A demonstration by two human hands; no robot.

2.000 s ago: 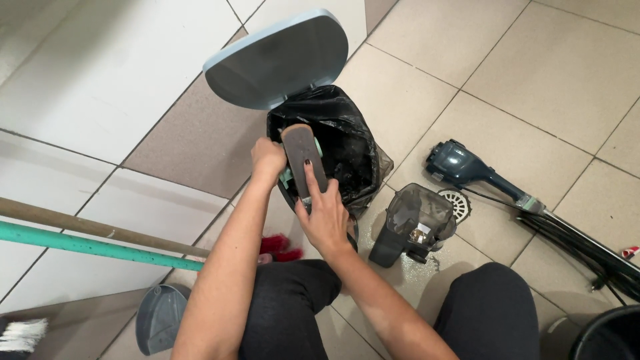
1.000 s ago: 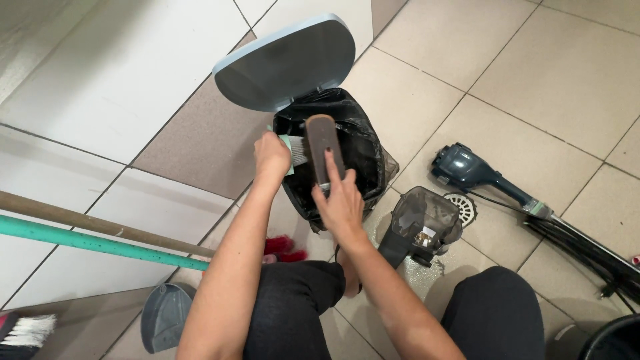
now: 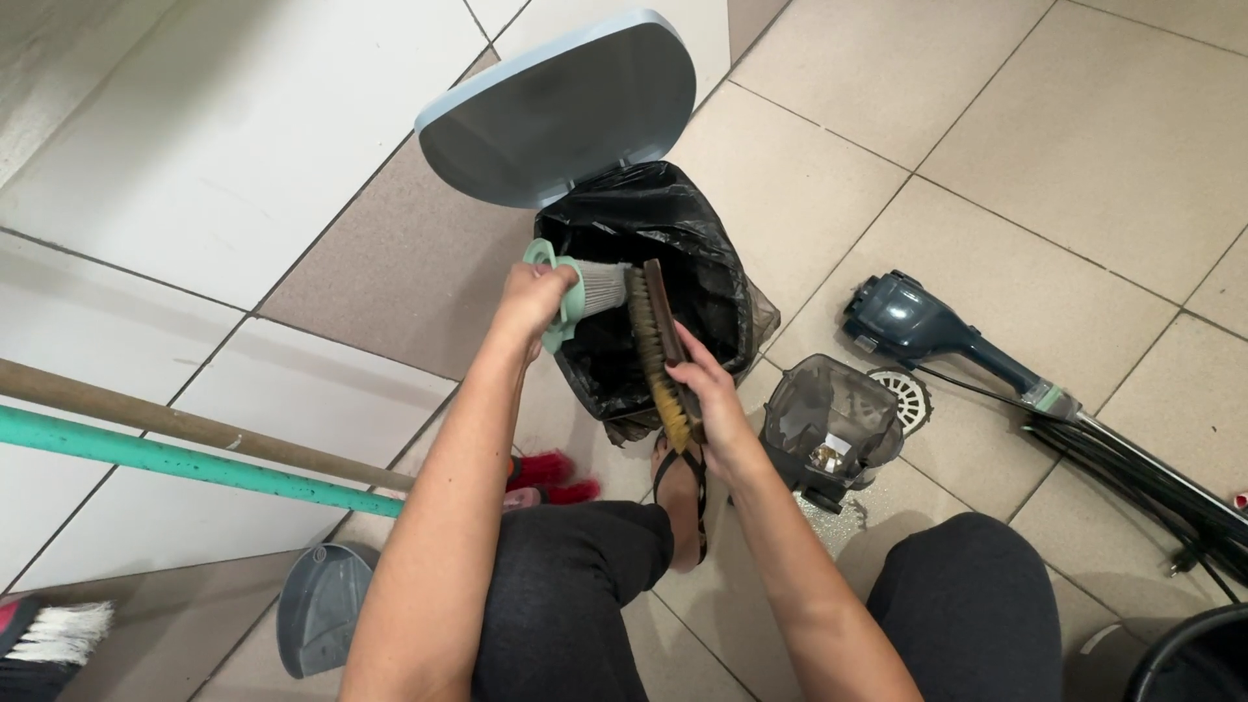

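My left hand (image 3: 536, 302) grips the light-green plastic rim of a pleated vacuum cleaner filter (image 3: 600, 285), whose grey pleats point right over a trash bin lined with a black bag (image 3: 721, 229). In my right hand (image 3: 717, 405) is a wooden-backed bristle brush (image 3: 655, 341), tilted on edge with its bristles facing left. The brush's upper end is at the narrow end of the filter; whether they touch I cannot tell. Behind both, the bin's grey lid (image 3: 561, 107) stands raised.
At right lie a clear dust container (image 3: 829, 419) with debris inside, a round white grille (image 3: 902, 400) and a stick vacuum cleaner (image 3: 916, 322) with its black cord. Brown and green poles (image 3: 195, 463), red bristles, a grey dustpan (image 3: 322, 609) and a black bucket (image 3: 1194, 653) are around my legs.
The brush has turned from showing its wooden back to standing on edge, bristles toward the filter. My left hand has brought the filter into plainer view above the bin.
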